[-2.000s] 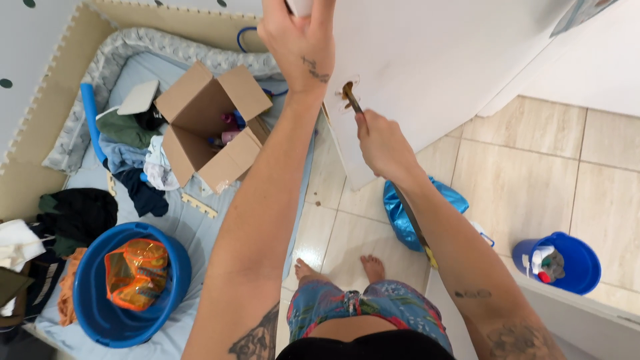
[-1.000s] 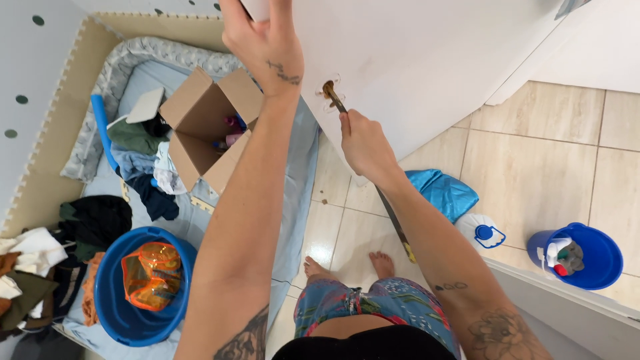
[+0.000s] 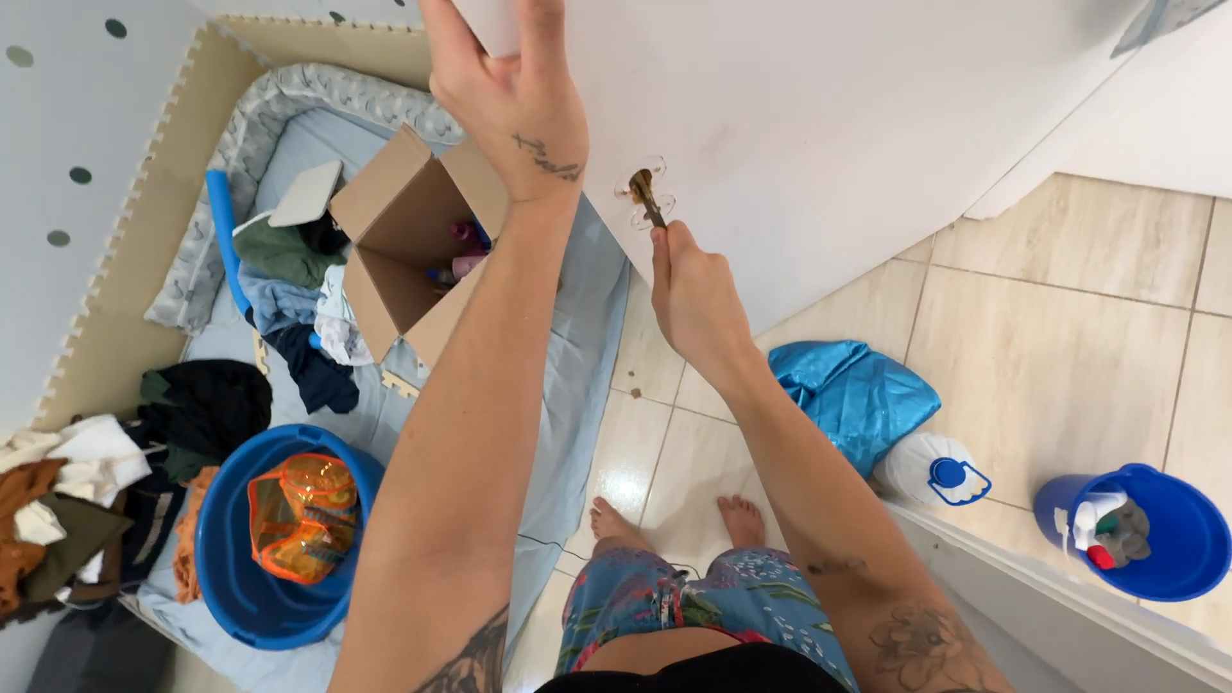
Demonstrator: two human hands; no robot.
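Note:
A white door [image 3: 818, 125] stands ajar before me, with a hole near its edge and what looks like a clear flower-shaped sticker around it. My left hand [image 3: 525, 106] grips the door's edge at the top, its fingertips cut off by the frame. Below and to the right, my right hand [image 3: 695, 289] is closed on a metal tool [image 3: 647, 197], apparently a hammer, whose head end sits at the hole. Its handle runs back under my right forearm and is mostly hidden.
On the left, a mattress with a light blue sheet [image 3: 577, 337] bears an open cardboard box [image 3: 399, 250], clothes and a blue basin [image 3: 284, 630] with an orange bag. On the tiled floor are a shiny blue bag [image 3: 852, 395], a white jug [image 3: 929, 467] and a blue bucket [image 3: 1179, 539].
The tool's head end and my right hand have shifted slightly at the hole. My left hand stays on the door's edge. The view has moved a little.

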